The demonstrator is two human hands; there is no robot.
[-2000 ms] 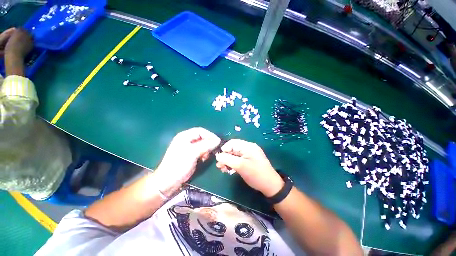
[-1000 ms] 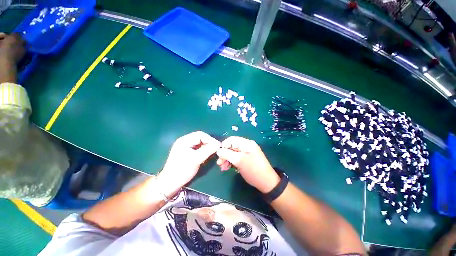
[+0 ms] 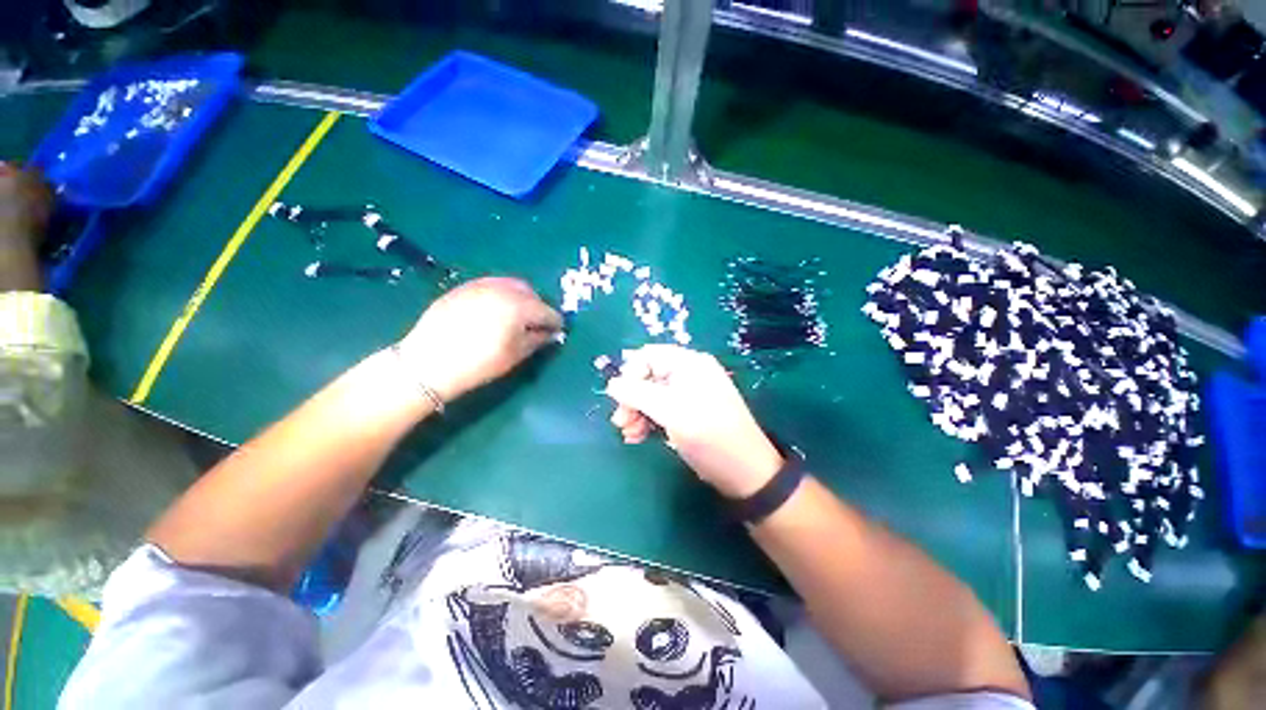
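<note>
My left hand point(image 3: 483, 333) is at the left side of the cluster of loose white connector housings point(image 3: 653, 302), with a tiny white piece at its fingertips. My right hand point(image 3: 680, 402) is just below the cluster, its fingers pinched on a short black harness point(image 3: 605, 366) with a white end showing. The rest of that harness is mostly hidden by the fingers. The bundle of black terminal wires point(image 3: 778, 308) lies to the right of the housings.
The harness pile point(image 3: 1041, 388) lies at far right. Set-apart harnesses point(image 3: 364, 243) lie at left near the yellow line point(image 3: 236, 260). A blue tray point(image 3: 486, 122) sits at the back edge beside an upright post point(image 3: 676, 97). A person's sleeve point(image 3: 39, 333) is at far left.
My hands were together at the fingertips and are now apart. My left hand has moved left and forward to the housings. My right hand stays near its place, with a white end now visible.
</note>
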